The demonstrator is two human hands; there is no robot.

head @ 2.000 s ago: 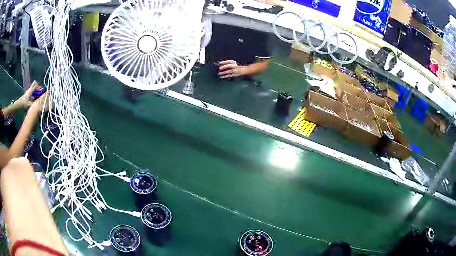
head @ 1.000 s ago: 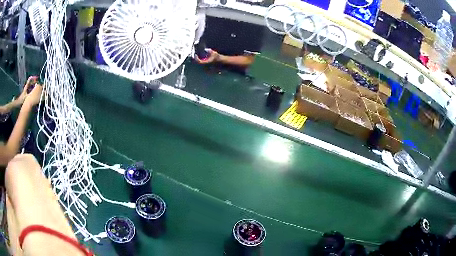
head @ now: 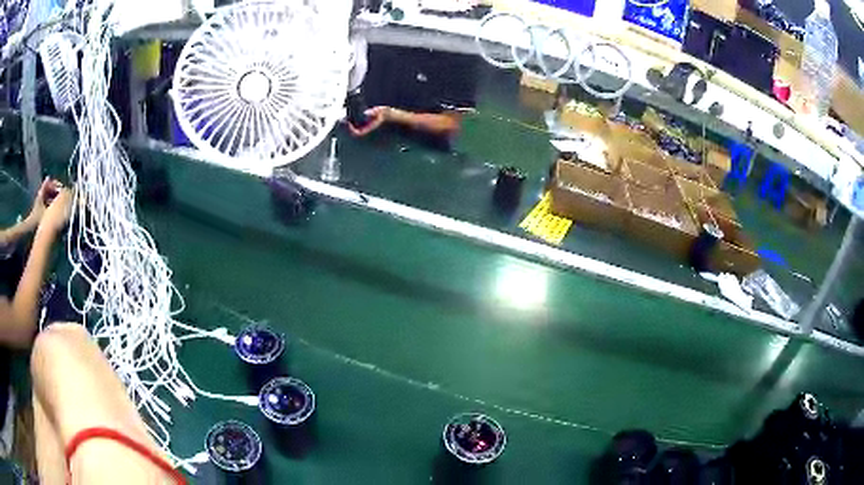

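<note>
Neither of my hands is identifiable in view. A bare forearm (head: 81, 384) with a red band enters at lower left; its hand is cut off by the bottom edge and I cannot tell whose it is. Three black cylindrical units, at the back (head: 260, 344), middle (head: 287, 401) and front (head: 234, 445), stand upright with white leads at their tops. The first two show small bluish-white lights. A fourth unit (head: 475, 438) stands apart, with red light on its round top and no lead visible.
White cables (head: 123, 256) hang and tangle at left, by another person's hands (head: 57, 201). Black housings (head: 777, 445) crowd the lower right. Beyond the raised edge (head: 455, 225) are a white fan head (head: 254, 87), another person's hand (head: 368, 120) and divided boxes (head: 654, 204).
The view has shifted slightly. The hand across the bench has moved left, beside the fan head, and now holds something dark. The banded forearm sits slightly farther right. The four units keep their arrangement.
</note>
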